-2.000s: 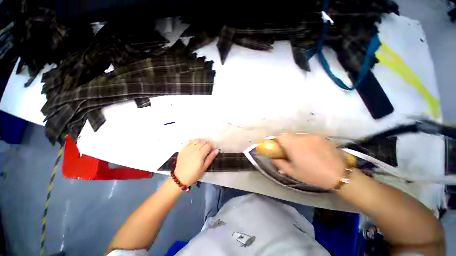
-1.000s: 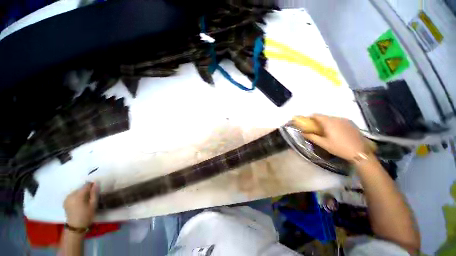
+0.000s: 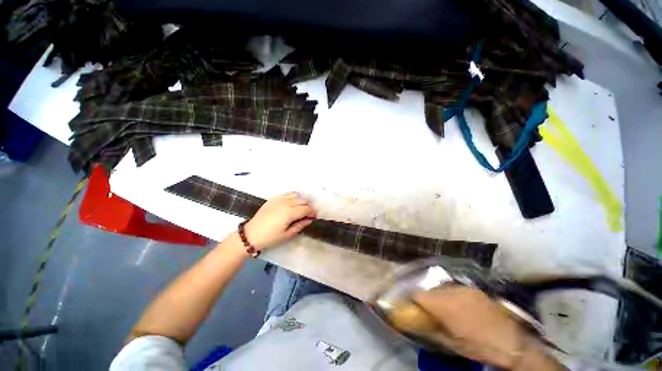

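A long, narrow plaid strip [image 3: 363, 239] lies along the near side of the white table, with a pointed left end. My left hand [image 3: 279, 219] rests on the strip left of its middle, its fingers bent at the cloth; whether they pinch a fold is hidden. My right hand [image 3: 461, 319], blurred, holds the steam iron [image 3: 435, 274] by its wooden handle. The iron is at the table's near edge, just below the strip's right part. Its soleplate is hidden, so I cannot tell if it touches the table.
Fanned plaid pieces [image 3: 196, 112] lie at the left. A black padded form [image 3: 312, 22] crosses the far side. A phone [image 3: 530, 190], a blue lanyard [image 3: 479, 154] and yellow tape [image 3: 584, 170] are at the right. A red stool [image 3: 120, 217] stands below the left edge. The iron's hose [image 3: 573, 281] runs right.
The view has swung left. The iron has come off the strip's right part towards the near edge. My left hand has moved from the strip's left end to nearer its middle.
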